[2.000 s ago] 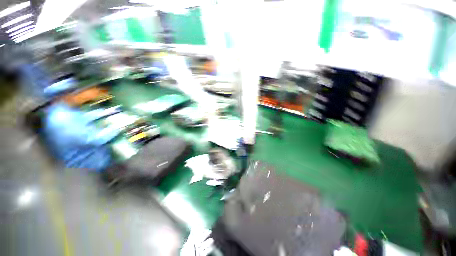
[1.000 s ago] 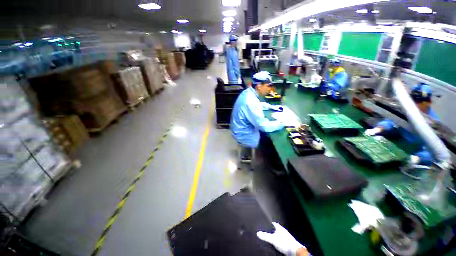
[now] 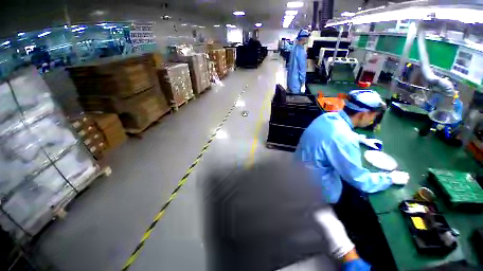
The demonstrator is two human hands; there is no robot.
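Observation:
A large black foam block is held up in front of me over the aisle, low in the middle of the head view. It is blurred by motion. My right hand, in a white glove, is on the block's right edge, with an orange band and a blue sleeve at the wrist. The fingertips are blurred against the foam. My left hand does not show.
A seated person in blue is close on the right at the green bench. The bench holds a black parts tray and a green circuit board. A black cart stands ahead. Wrapped pallets line the left.
My view has moved forward along the aisle, closer to the seated person. The black block and my right hand have moved up and to the right in the view.

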